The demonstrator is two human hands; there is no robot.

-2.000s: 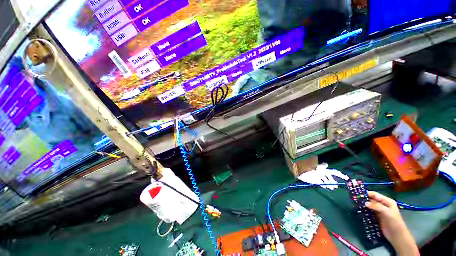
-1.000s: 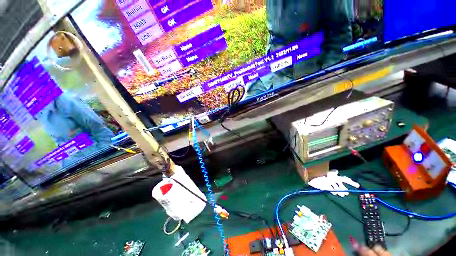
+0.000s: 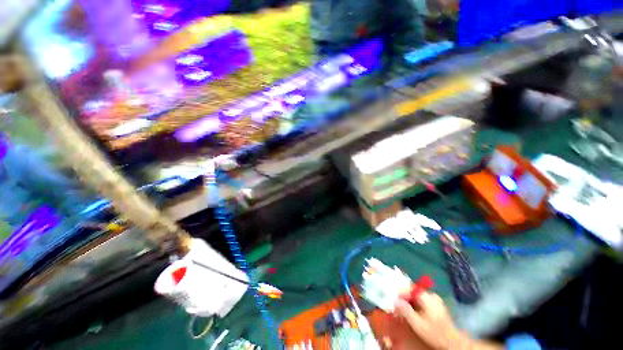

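Note:
The frame is blurred. My right hand (image 3: 432,320) is at the right side of the orange mat (image 3: 307,321), with its fingers closed on a red marker pen (image 3: 421,286). The fingertips and pen are at the right edge of a green-white circuit board (image 3: 384,284); whether they touch it cannot be told. Another board (image 3: 352,338) is at the black connector block (image 3: 331,320), cut off by the bottom edge. My left hand is not in view.
A remote control (image 3: 462,272) lies right of the mat. A blue cable (image 3: 350,263) curves behind the boards. White gloves (image 3: 408,225), an oscilloscope (image 3: 413,160) and a lit orange box (image 3: 509,188) stand behind. A coiled blue cord (image 3: 231,243) hangs left, beside a white container (image 3: 205,279).
My right hand has let go of the remote, which now lies on the bench, and has taken hold of the red pen and moved to the board. The camera view has shifted.

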